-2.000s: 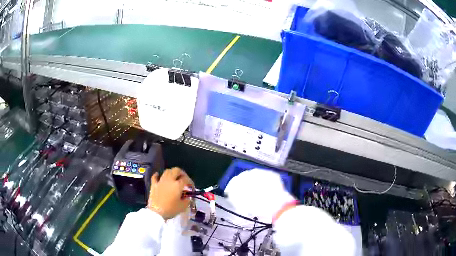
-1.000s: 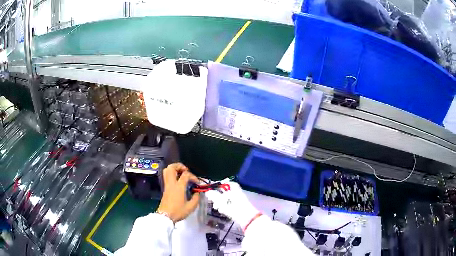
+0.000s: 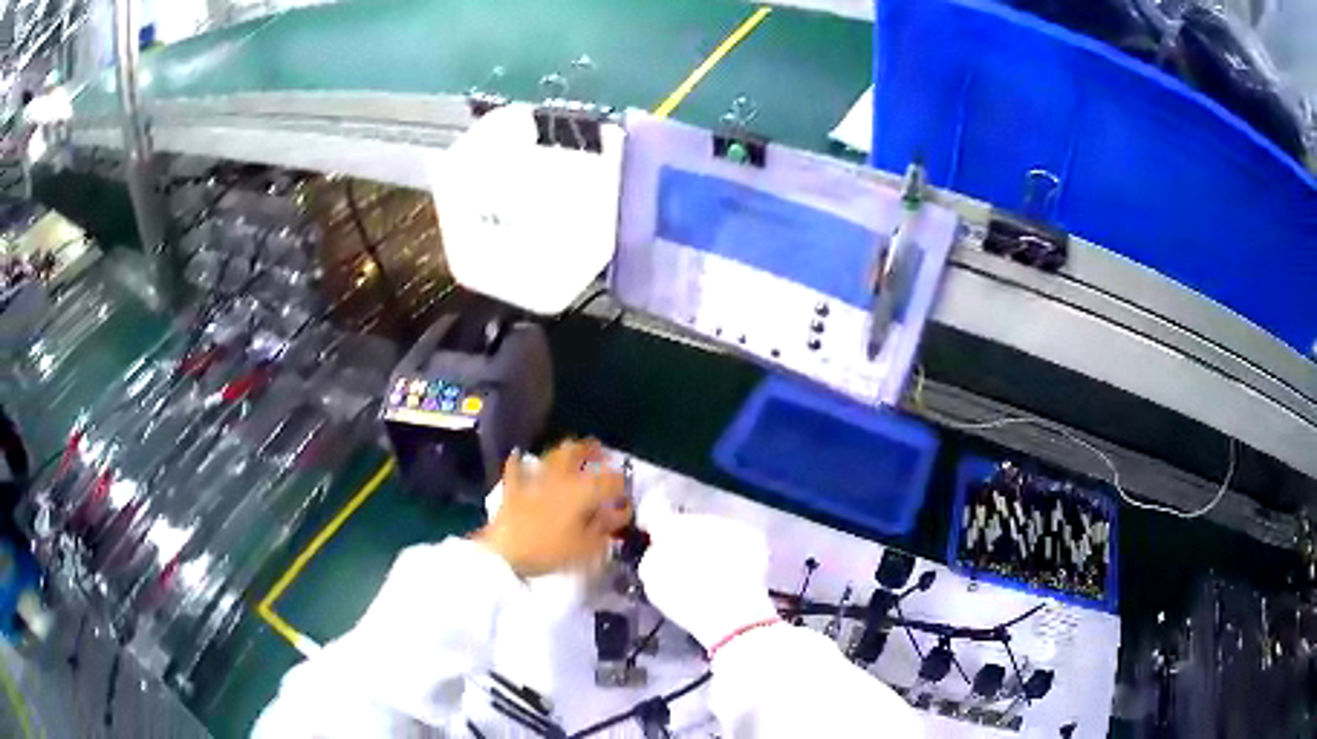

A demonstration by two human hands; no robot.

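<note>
My left hand (image 3: pixel 561 505), bare and blurred, is at the left end of the white fixture board (image 3: pixel 751 508). My right hand (image 3: pixel 702 566), in a white glove with a thin red band at the wrist, is right beside it. A small dark part shows between the hands, mostly hidden; I cannot tell which hand grips it. A black wire harness (image 3: pixel 961 627) lies across the board to the right, over a row of small black fixture blocks (image 3: pixel 989 680). More black strands show below my hands.
A black box with coloured buttons (image 3: pixel 459 412) stands left of the board. Behind the board are an empty blue tray (image 3: pixel 828 451) and a blue tray of small parts (image 3: pixel 1034 534). Plastic-wrapped bundles (image 3: pixel 159 477) lie at left. An aluminium rail holds an instruction sheet (image 3: pixel 773 260); a blue bin (image 3: pixel 1098 159) is beyond.
The view has shifted, so the scene sits higher. The red and black wires seen between my hands before are now hidden. My hands remain close together at the board's left end.
</note>
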